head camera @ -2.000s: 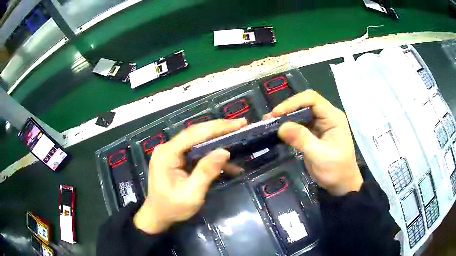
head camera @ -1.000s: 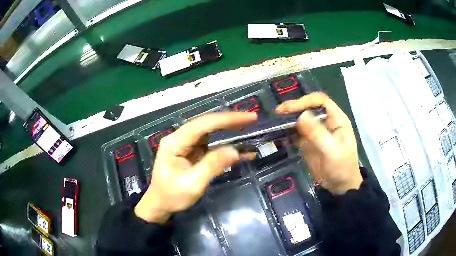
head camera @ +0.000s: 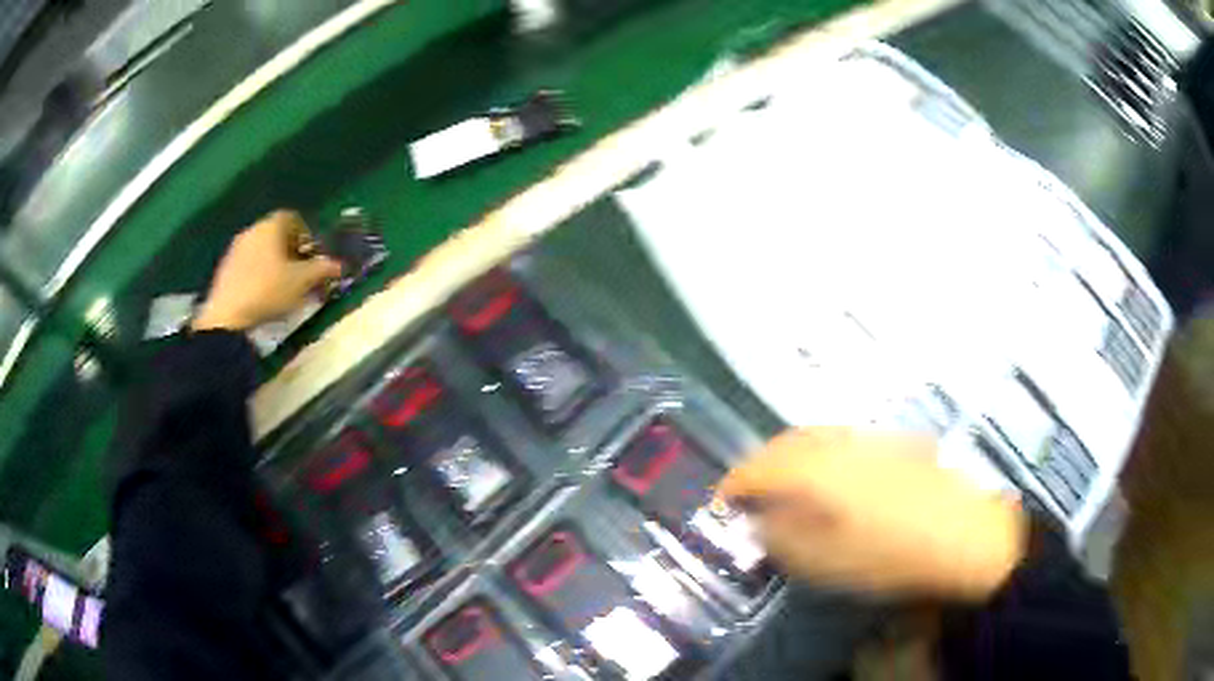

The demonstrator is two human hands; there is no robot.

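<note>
My left hand is over the green belt, thumb and finger closed on the dark end of a phone board; the board's white part shows below the hand. My right hand is blurred, low over the right end of the clear blister tray. Its fingertips meet the white-label end of a black back housing in a front pocket; whether they grip it cannot be told. More red-ringed back housings, such as this one, lie in the tray.
Another phone board lies farther up the belt. A worn pale strip divides belt and bench. The white keypad sheet lies right of the tray. A lit smartphone is at the lower left. A person's blurred arm or clothing may show at the right edge.
The view has swung and blurred. My hands, together on a dark phone part before, are now apart: left on the belt at a board, right low at the tray. That part is no longer held between them.
</note>
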